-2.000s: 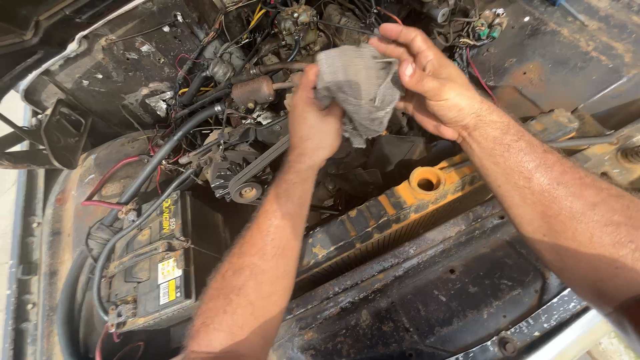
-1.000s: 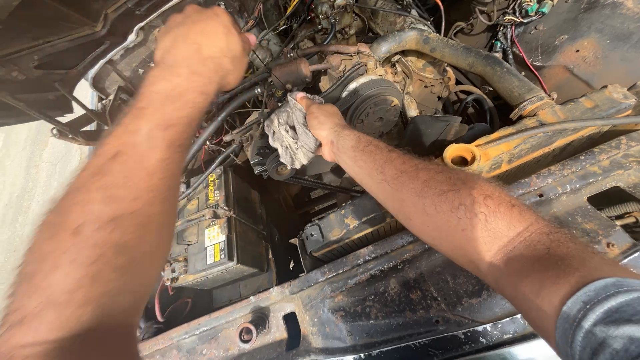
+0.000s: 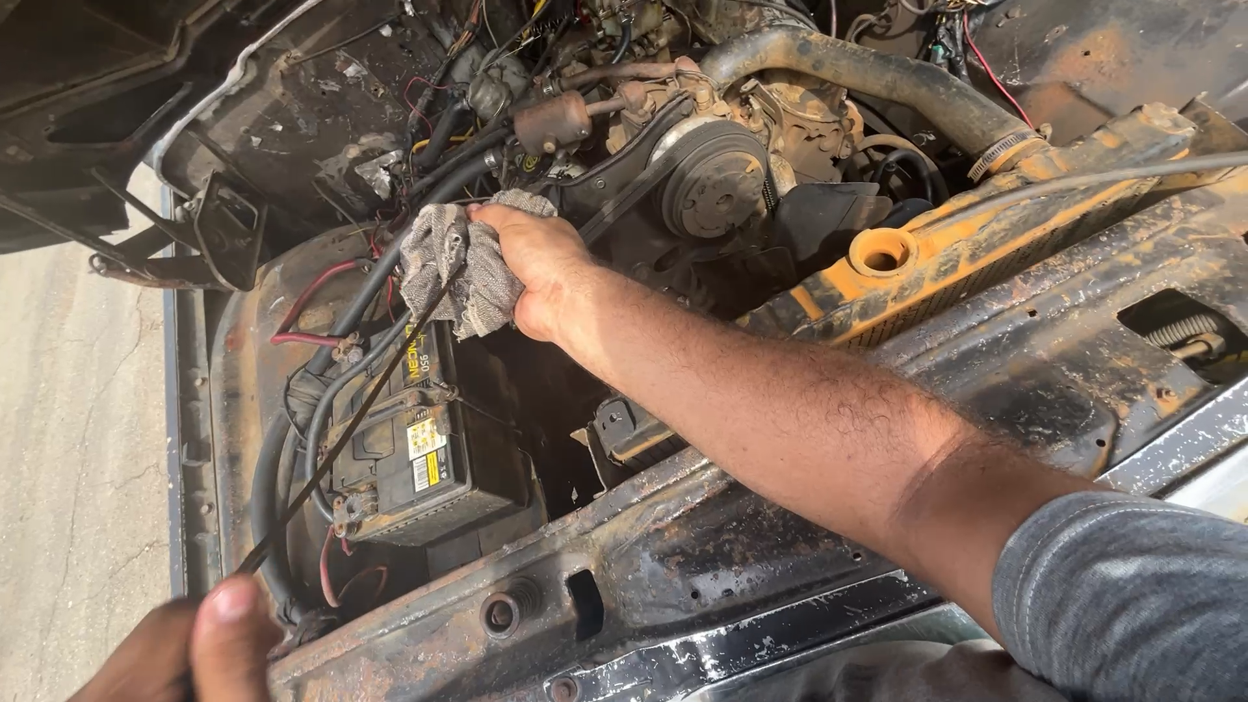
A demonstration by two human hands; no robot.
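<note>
My right hand (image 3: 541, 258) grips a crumpled grey cloth rag (image 3: 463, 263) above the car battery. A long thin dark rod, which looks like a dipstick (image 3: 351, 424), runs from the rag down to the lower left. Its near end is held in my left hand (image 3: 200, 643), partly cut off by the frame's bottom edge. The rag is wrapped about the rod's far end, so the tip is hidden. Under the rag and rod sits the black battery (image 3: 429, 468), with yellow lettering and labels.
A belt pulley (image 3: 714, 180) and a thick radiator hose (image 3: 858, 68) lie beyond my right forearm. The orange radiator (image 3: 1063, 210) has an uncapped filler neck (image 3: 882, 253). Black cables (image 3: 268, 487) run left of the battery. The rusty front crossmember (image 3: 721, 546) spans the near side.
My left hand has come from the upper left of the engine bay down to the lower left, and the rod now shows in it. My right hand still holds the rag.
</note>
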